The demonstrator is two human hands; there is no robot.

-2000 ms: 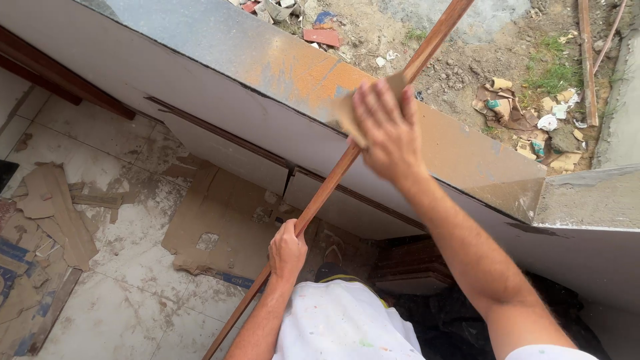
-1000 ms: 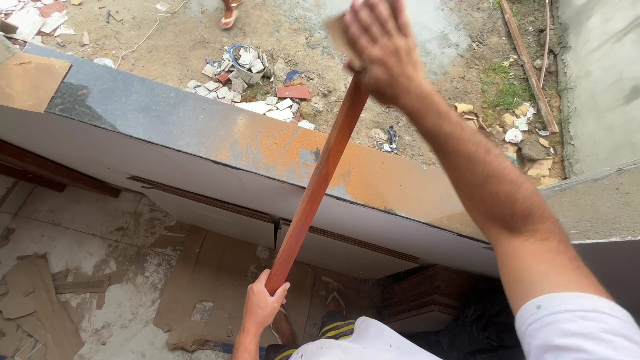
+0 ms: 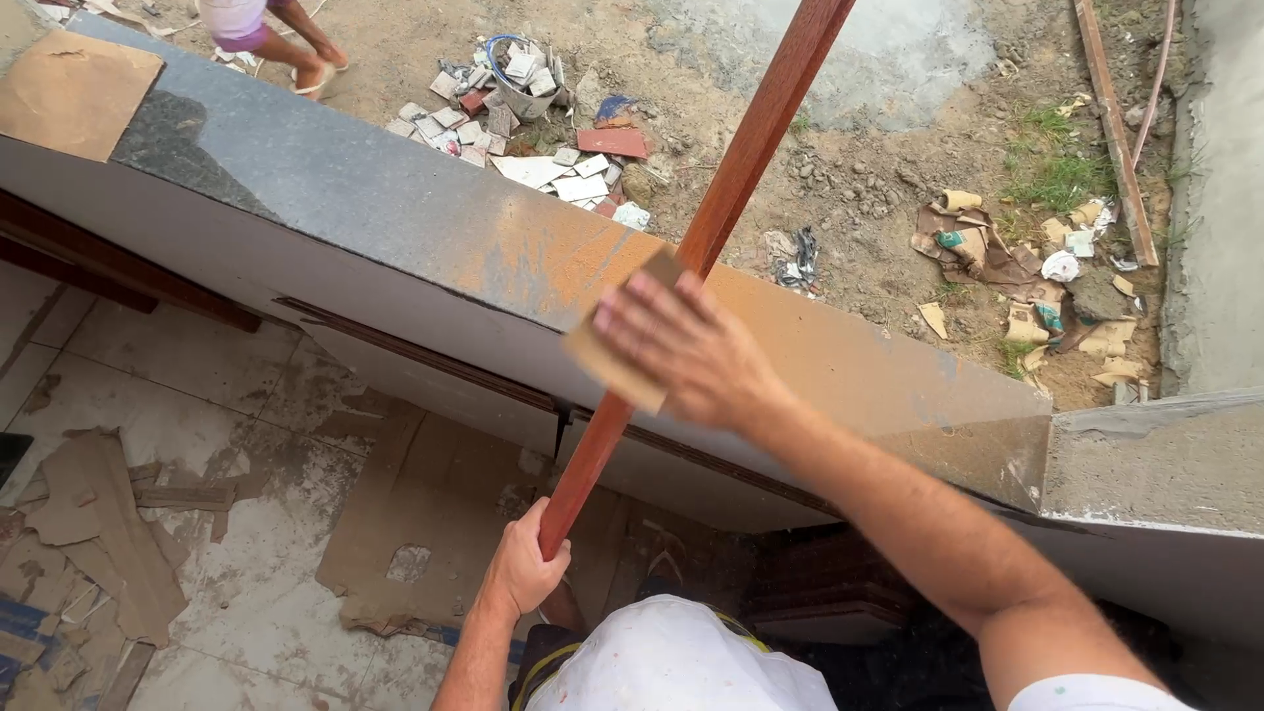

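A long reddish-brown wooden strip (image 3: 746, 148) slants up and to the right across the top of the low wall. My left hand (image 3: 528, 563) is closed around its lower end. My right hand (image 3: 686, 346) lies flat, fingers together, on a tan sheet of sandpaper (image 3: 617, 370) pressed over the middle of the strip. Part of the strip is hidden beneath the sheet and fingers. Orange-brown dust coats the dark stone ledge (image 3: 820, 365) under and beside the strip. The strip's far end runs out of view at the top.
Another tan sheet (image 3: 74, 94) rests on the ledge's left end. Beyond the wall are a bucket of rubble (image 3: 528, 84), broken tiles (image 3: 533, 170), a plank (image 3: 1116, 128) and a person's legs (image 3: 296, 44). Torn cardboard (image 3: 425, 513) covers part of the tiled floor, inside.
My right hand and the sandpaper have come down the strip from its upper part. My left hand still holds the lower end. More of the walking person's legs shows at the top left.
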